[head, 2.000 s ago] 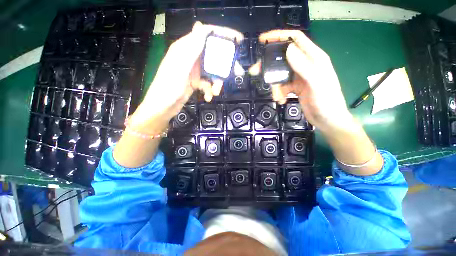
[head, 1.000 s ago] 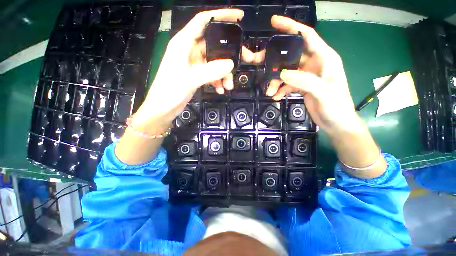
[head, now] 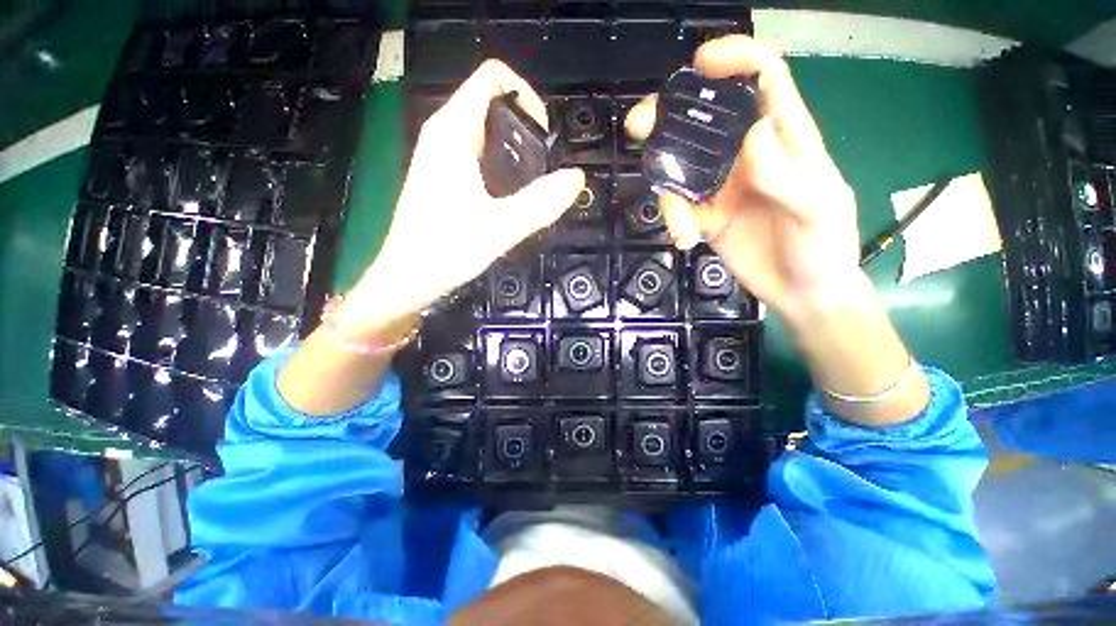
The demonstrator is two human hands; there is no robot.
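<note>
My left hand [head: 459, 208] holds a black smartwatch unit [head: 515, 147] by its edges, tilted, with small pale text on its dark face. My right hand [head: 777, 184] holds another smartwatch unit [head: 701, 132], its dark screen showing lines of pale text and facing up. Both are held above the upper part of a glossy black blister tray [head: 551, 399]. In its square pockets lie several watch units face down, each showing a pale ring, such as the unit [head: 518, 361]. My hands cover some of the upper pockets.
More black blister trays lie at the left [head: 184, 232] and right edge [head: 1046, 208] of the green bench [head: 844, 116]. A cream paper slip [head: 961, 232] with a dark pen [head: 908, 223] lies at the right. Another black tray part [head: 575, 49] shows behind the centre tray.
Both screens were lit white or partly white, then dark with small text. Now the left unit is turned edgewise, and the right one is tilted and shows a list of text lines.
</note>
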